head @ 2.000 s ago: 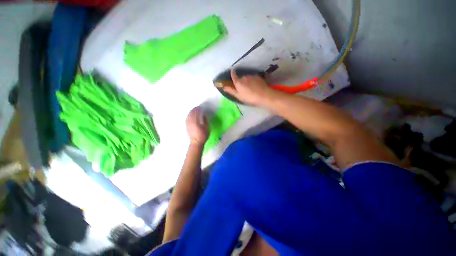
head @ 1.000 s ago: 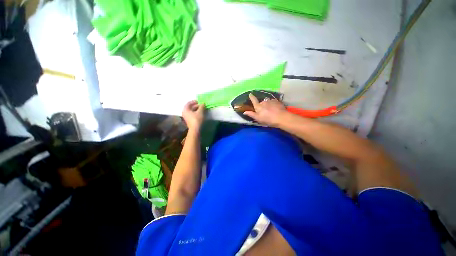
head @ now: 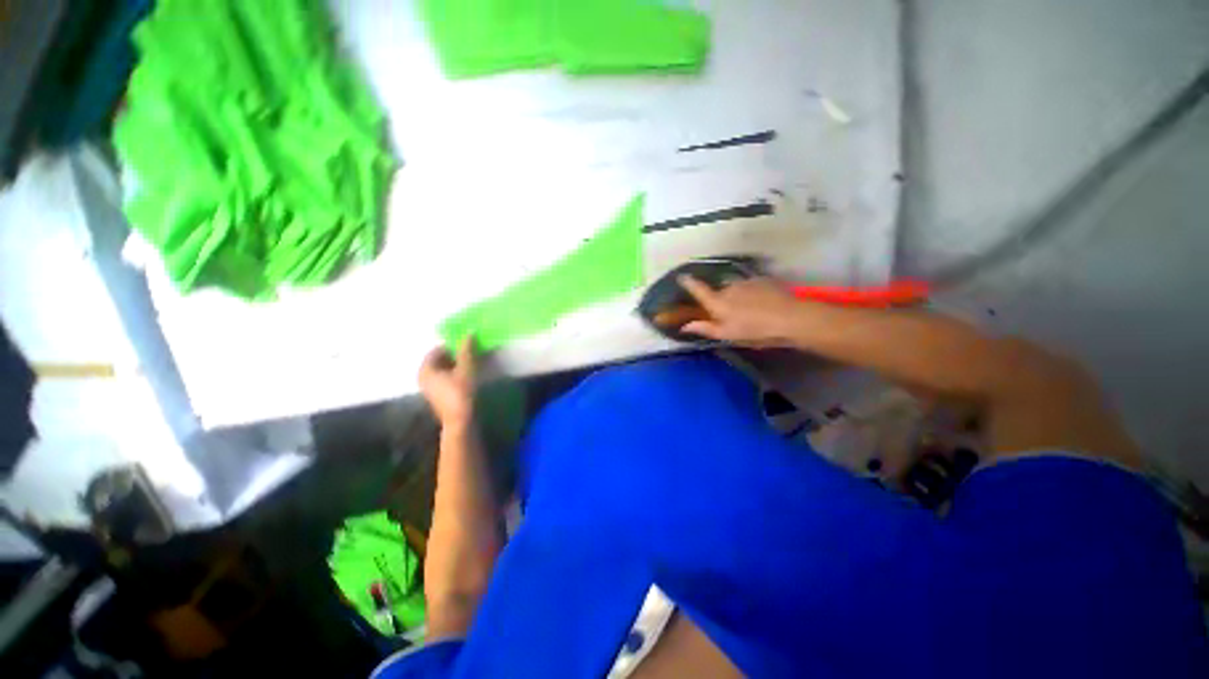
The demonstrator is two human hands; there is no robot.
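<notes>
A bright green cut fabric piece (head: 570, 283) lies at the near edge of the white pressing table, its narrow end towards the left. My left hand (head: 448, 378) pinches that narrow end at the table edge. My right hand (head: 743, 310) grips the handle of the iron (head: 670, 308), which rests just right of the piece, its tip pointing left. The orange-red sleeve (head: 862, 293) runs right from the iron. My fingers hide part of the handle.
A large loose heap of green pieces (head: 259, 159) lies at the table's left. Flat green panels (head: 570, 33) lie at the far side. Two dark streaks (head: 709, 218) mark the table cover (head: 530, 159). A lower green bundle (head: 378, 570) shows below the edge. A grey hose (head: 1100, 186) passes at the right.
Since one second ago, the iron has come off the lower edge of the piece and sits to its right. My left hand still holds the left end. The camera view has shifted.
</notes>
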